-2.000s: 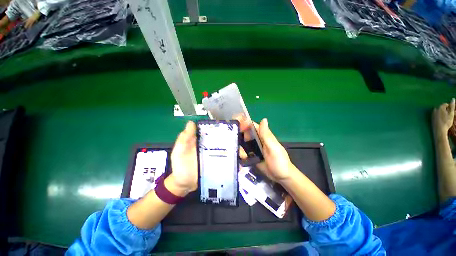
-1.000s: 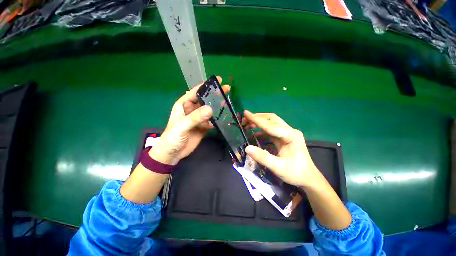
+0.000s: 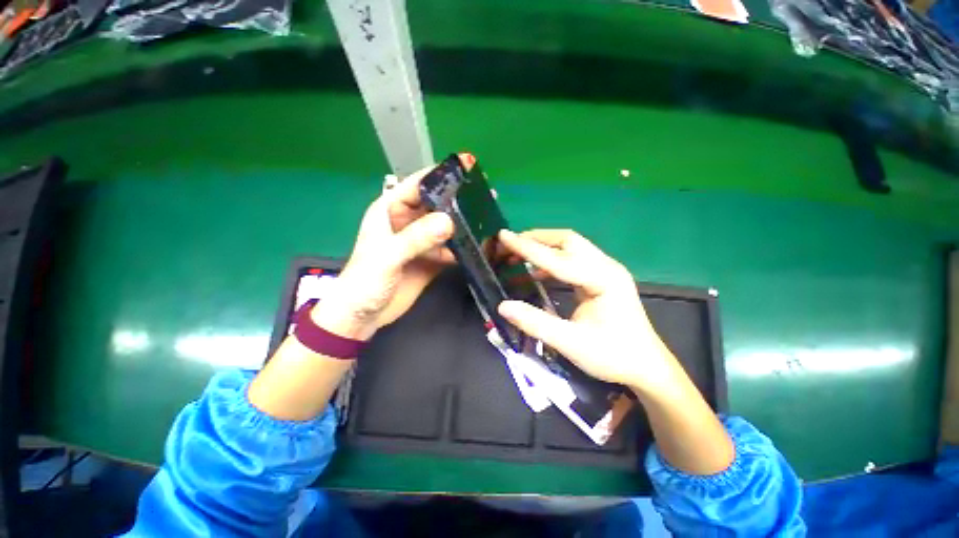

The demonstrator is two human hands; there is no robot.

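Note:
My left hand (image 3: 400, 242) grips the upper end of a black phone frame (image 3: 473, 257), tilted nearly edge-on. My right hand (image 3: 584, 305) holds the lower end between thumb and fingers. A dark glossy slab shows close behind the frame; whether they touch is unclear. White and dark phone parts (image 3: 557, 394) lie at a slant below my right hand, over the black compartment tray (image 3: 405, 405). Another white part (image 3: 312, 291) lies in the tray's left end, mostly hidden by my left wrist.
A white metal post (image 3: 387, 84) stands behind my left hand on the green bench (image 3: 210, 231). Plastic-wrapped dark bundles (image 3: 200, 16) lie at the far left and far right. A black tray edge (image 3: 32, 263) is at the left. A dark strip (image 3: 865, 163) lies at the right.
The frame was upright with its silvery inside facing me, then was tilted and turned nearly edge-on. My left hand moved to its upper end, my right hand to its lower end.

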